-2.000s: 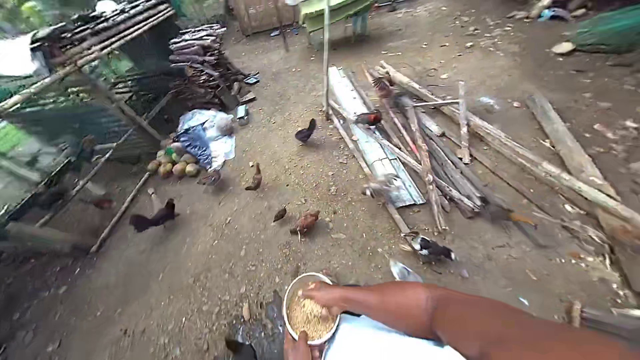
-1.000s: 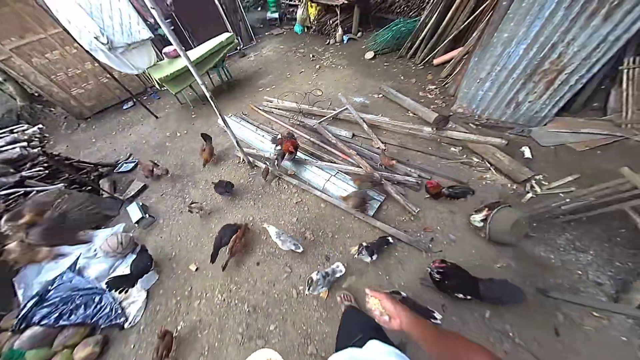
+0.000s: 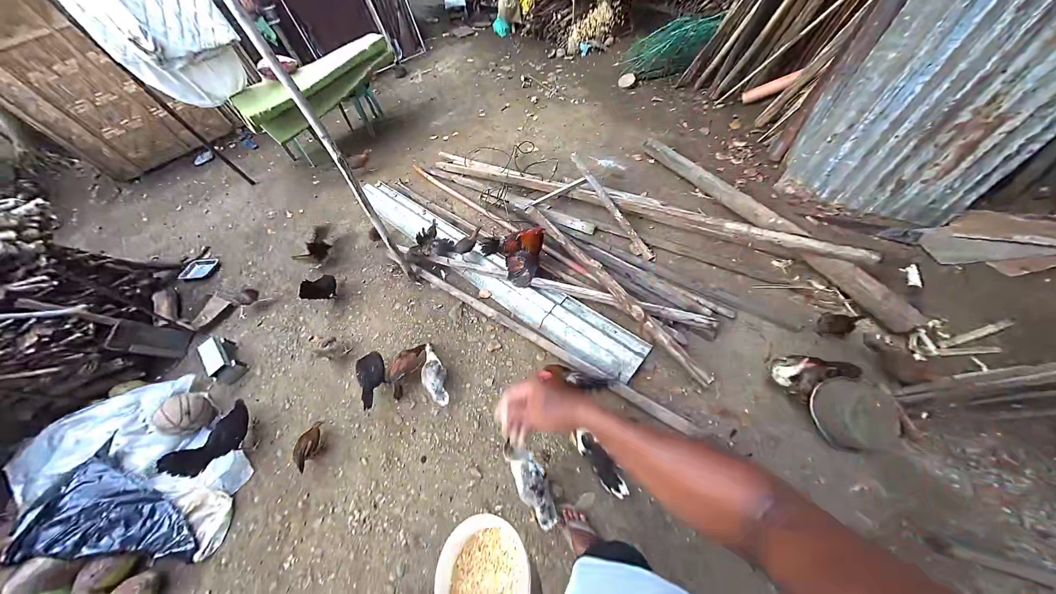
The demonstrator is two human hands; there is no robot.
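Note:
In the head view my right hand (image 3: 540,408) is stretched out over the yard with its fingers downward and blurred. Whether grain remains in it cannot be told. Below it is a grey and white bird (image 3: 532,485), with a black and white one (image 3: 602,464) beside it. A white bowl of pale yellow grain (image 3: 487,561) is at the bottom edge, near my foot (image 3: 577,524). My left hand is out of view. Left of my right hand, a dark hen (image 3: 370,378), a brown hen (image 3: 406,363) and a whitish bird (image 3: 435,377) stand close together.
Wooden poles (image 3: 610,293) and metal sheeting (image 3: 528,305) lie ahead, with a red-brown rooster (image 3: 524,247) on them. A slanting pole (image 3: 330,148) rises left of them. A round container (image 3: 854,412) lies right; plastic sheets (image 3: 99,511) and a firewood pile (image 3: 74,313) are left.
The view has swung toward the right since the first frame. My right hand was in the grain bowl, then held grain low at the front; now it reaches farther out. Several birds have moved.

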